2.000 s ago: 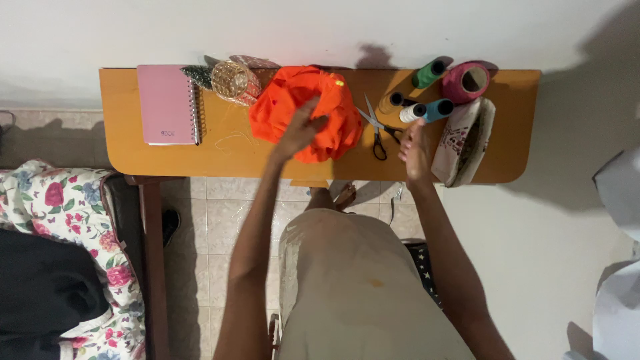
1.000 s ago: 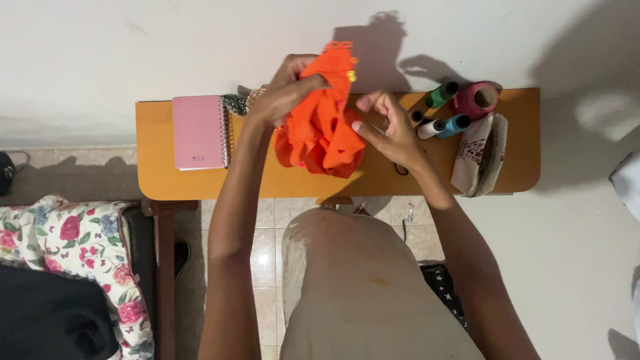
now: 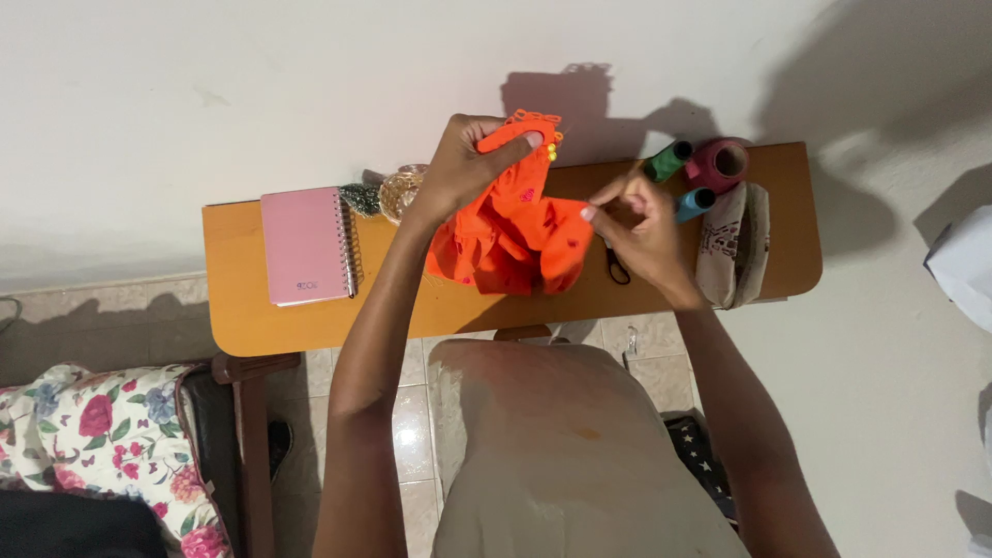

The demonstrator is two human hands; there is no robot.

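An orange cloth [image 3: 504, 232] with a looped edge, small yellow beads and a few dark pink motifs hangs bunched above the wooden table. My left hand [image 3: 480, 163] grips its upper part, thumb near the looped edge. At the right, the fingertips of my right hand [image 3: 635, 225] pinch a corner of the same cloth. Behind my right hand, the black handle of a pair of scissors [image 3: 618, 268] shows on the table; the rest of it is mostly hidden. The cloth's lower folds hang over the tabletop.
On the table [image 3: 256, 329] lie a pink spiral notebook [image 3: 304, 246], a woven basket [image 3: 399, 195], a green thread cone [image 3: 666, 163], a blue thread cone [image 3: 694, 203], a pink roll [image 3: 717, 165] and an opened fabric pouch [image 3: 721, 248]. A floral cushion [image 3: 116, 434] is at lower left.
My left hand took hold of the orange cloth and raised it off the table. My right hand, apart from the cloth earlier, now pinches its right corner.
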